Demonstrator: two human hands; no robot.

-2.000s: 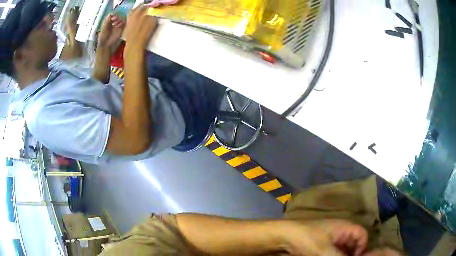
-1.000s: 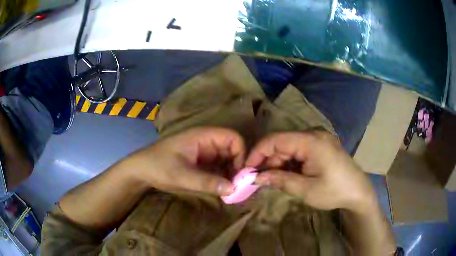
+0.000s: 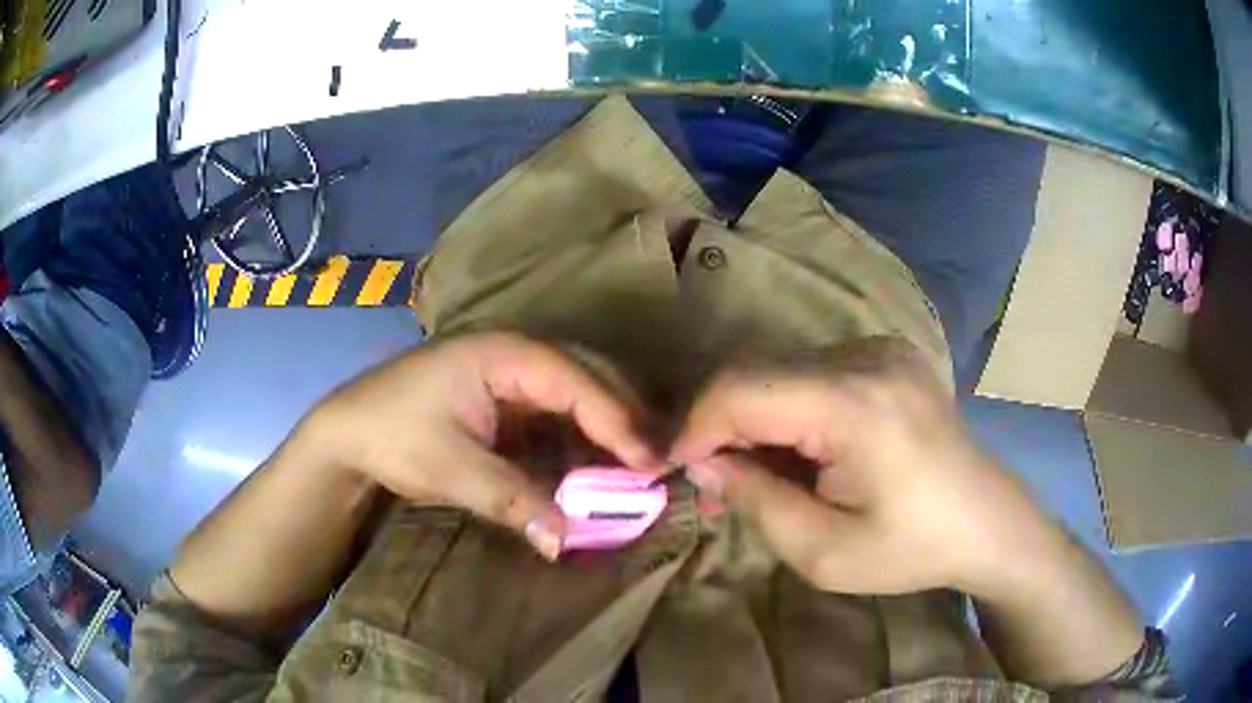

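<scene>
A small pink watch housing point(image 3: 608, 510) is held over the lap, with a dark narrow slot or strip on the side facing up. My left hand point(image 3: 460, 426) grips it between thumb and fingers from the left. My right hand point(image 3: 838, 460) is at its right edge, thumb and index finger pinched together on a small dark piece, too small to name, close to or touching the housing. Both hands are bare.
The white sheet point(image 3: 481, 55) bears a few short black strips point(image 3: 394, 36). A black cord point(image 3: 169, 83) crosses it at left. The green mat point(image 3: 1071, 62) lies at right. An open cardboard box point(image 3: 1078, 289) holds pink and black pieces. Another person's leg and arm show at left.
The view has swung from the neighbouring worker down to the lap. Since a second ago the housing has turned, showing its dark slot, and my right fingers have moved to its right edge.
</scene>
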